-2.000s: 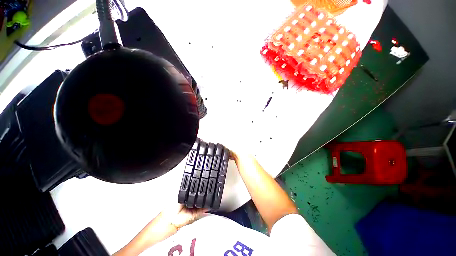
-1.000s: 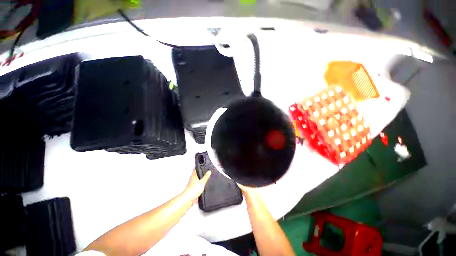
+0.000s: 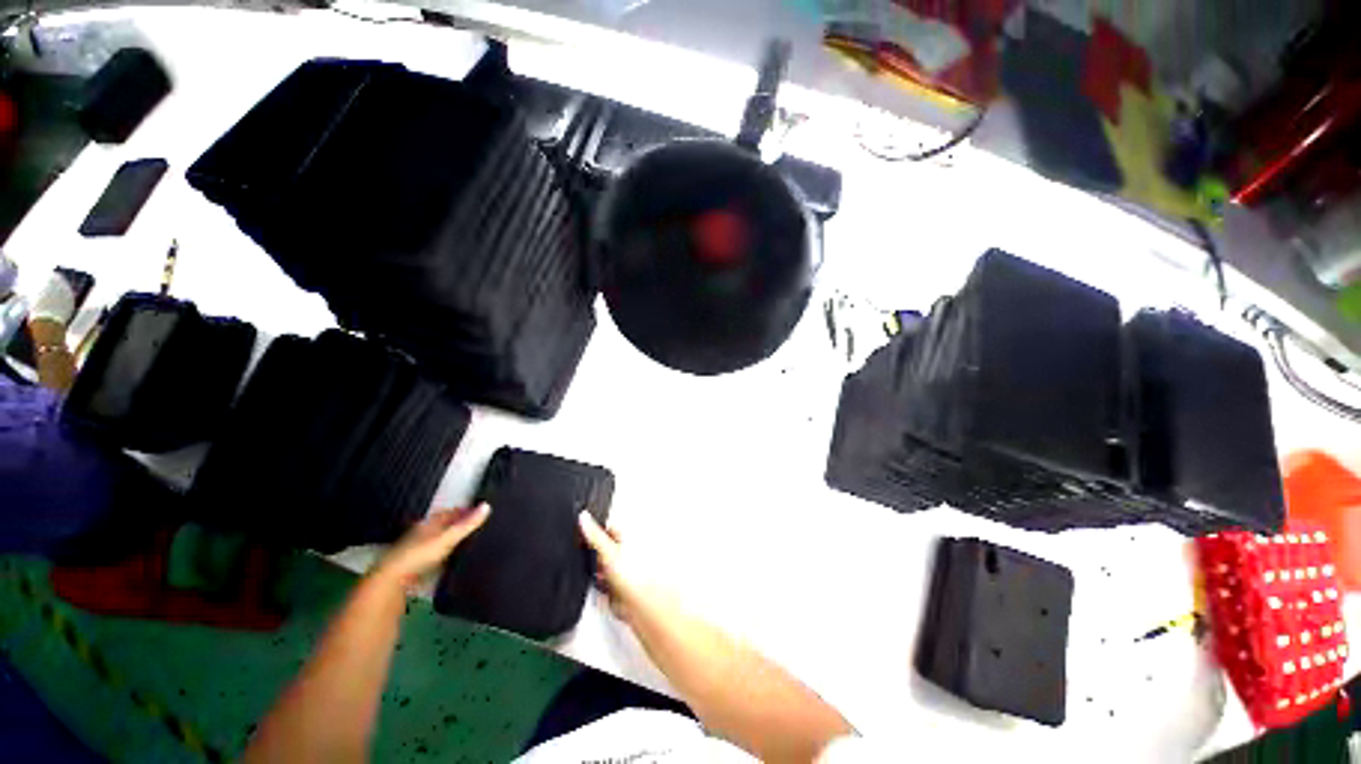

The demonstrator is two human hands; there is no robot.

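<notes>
A small stack of black tablet cases (image 3: pixel 523 545) lies near the bench's front edge, its smooth dark face up. My left hand (image 3: pixel 436 537) grips its left side with the thumb at the edge. My right hand (image 3: pixel 600 555) is on its right side, thumb on the edge; its other fingers are mostly hidden. A long row of cases (image 3: pixel 336 440) leans just left of my hands. Another small stack of cases (image 3: pixel 997 630) lies apart at the right, back side up with a camera hole and dots.
A black gooseneck lamp head (image 3: pixel 709 254) hangs beyond my hands. Large case stacks stand at back left (image 3: pixel 433 224) and at right (image 3: pixel 1030 388). A red perforated basket (image 3: pixel 1284 620) is at far right. Another person's hand (image 3: pixel 52 299) and purple sleeve show at far left.
The view has turned left along the bench. My hands have left the block they held near the lamp, which appears to lie at the right, and are now on another stack further left.
</notes>
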